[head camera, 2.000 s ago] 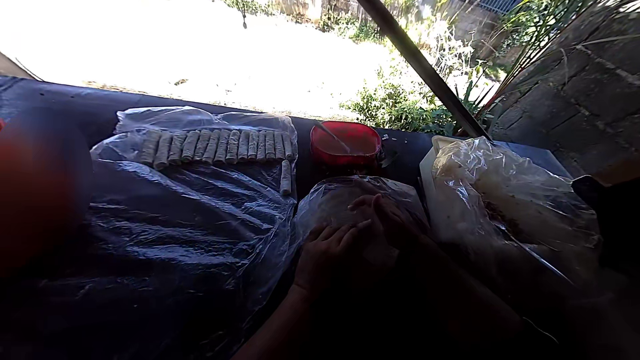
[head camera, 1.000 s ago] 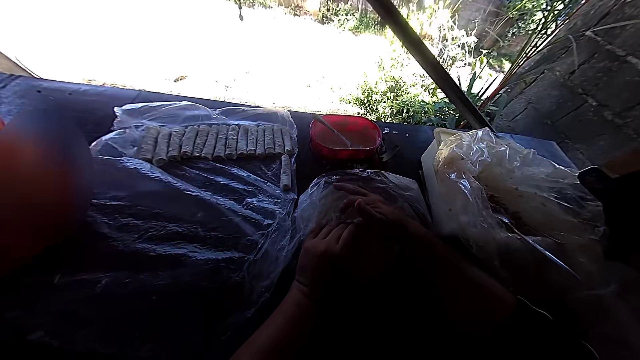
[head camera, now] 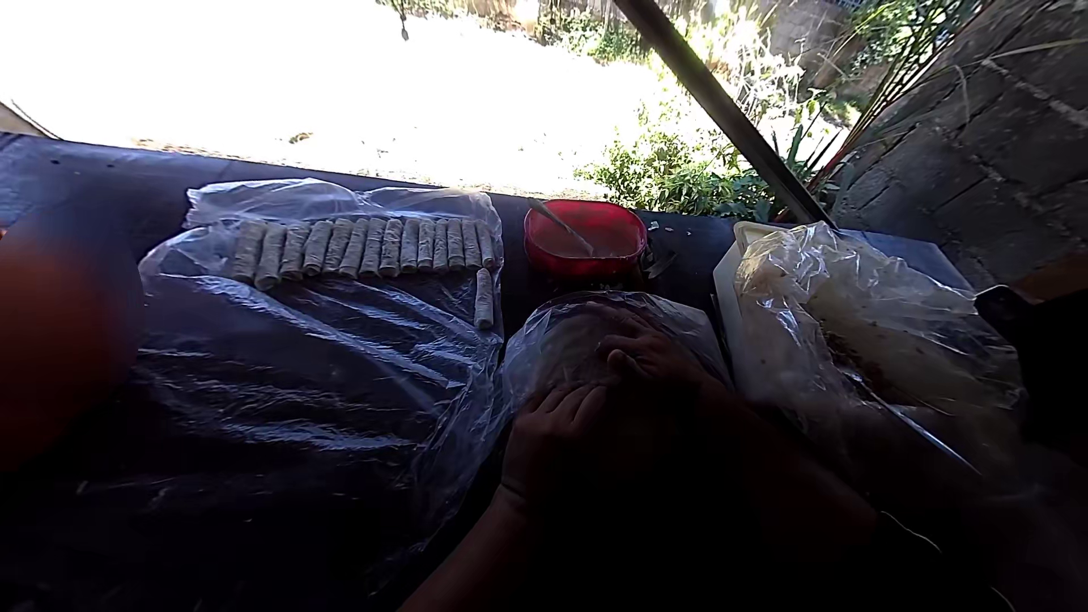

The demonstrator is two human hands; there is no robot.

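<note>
In deep shadow, my left hand (head camera: 557,429) rests low on a round surface covered with clear plastic (head camera: 544,344). My right hand (head camera: 650,348) lies higher on the same plastic, fingers toward the upper left. Whether either hand pinches something is too dark to tell. To the left, a row of several pale rolled food pieces (head camera: 374,246) lies side by side on a plastic sheet (head camera: 297,331), with one single roll (head camera: 484,299) just below the row's right end. Behind my hands stands a red bowl (head camera: 586,269) of liquid, a spoon or similar utensil (head camera: 561,225) leaning in it.
At the right, a pale container (head camera: 727,280) holds a clear plastic bag (head camera: 884,314) with food bits inside. A blurred orange object (head camera: 64,348) fills the left edge. A slanted dark pole (head camera: 722,106) rises behind the table, near a block wall (head camera: 977,161).
My left hand has shifted down from beside my right hand, and the two are now farther apart. The row of rolls and the single roll look the same.
</note>
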